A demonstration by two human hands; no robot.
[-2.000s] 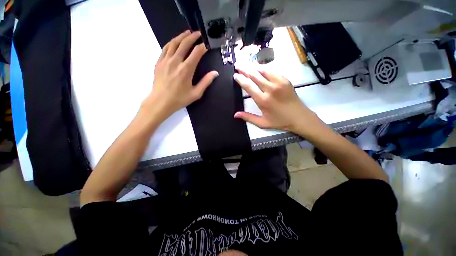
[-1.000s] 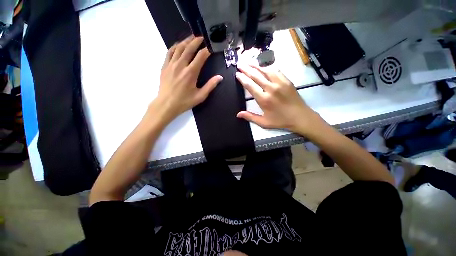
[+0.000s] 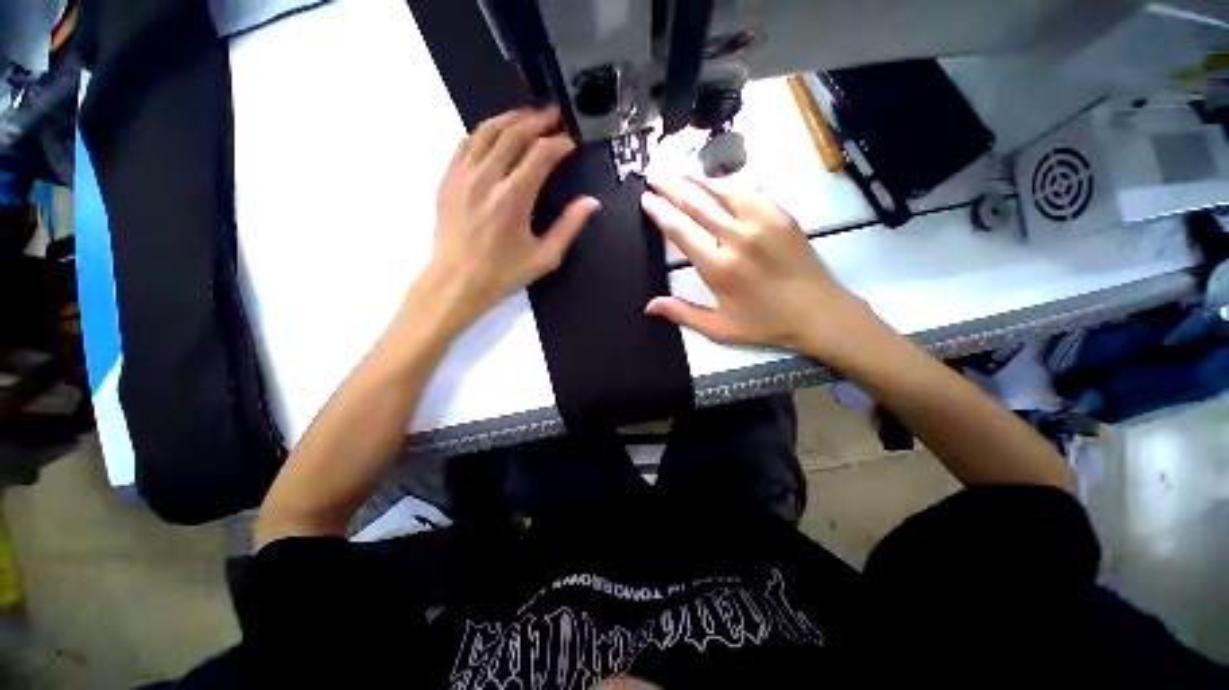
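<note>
A long dark fabric panel (image 3: 613, 310) runs under the presser foot (image 3: 629, 155) and over the table's front edge. My left hand (image 3: 506, 216) lies flat on the panel's left side, fingers spread, fingertips left of the foot. My right hand (image 3: 748, 263) lies at the panel's right edge, its fingertips just right of and below the foot, thumb apart. Neither hand grips the panel. The needle itself is hard to make out in the bright light. The sewing machine head (image 3: 863, 34) stands above and hides the panel behind the foot.
A pile of dark panels (image 3: 182, 297) hangs over the left table edge. Right of the needle lie a yellow-orange stick (image 3: 815, 121), a black rectangle (image 3: 917, 128) and thread snips (image 3: 883, 189). A white box with a round vent (image 3: 1062, 185) is far right. Cloth (image 3: 1132, 371) lies below the edge.
The whole view has shifted, so things appear slightly farther right. Both hands keep nearly the same place beside the foot. A person's foot seen at the right a second ago is no longer visible.
</note>
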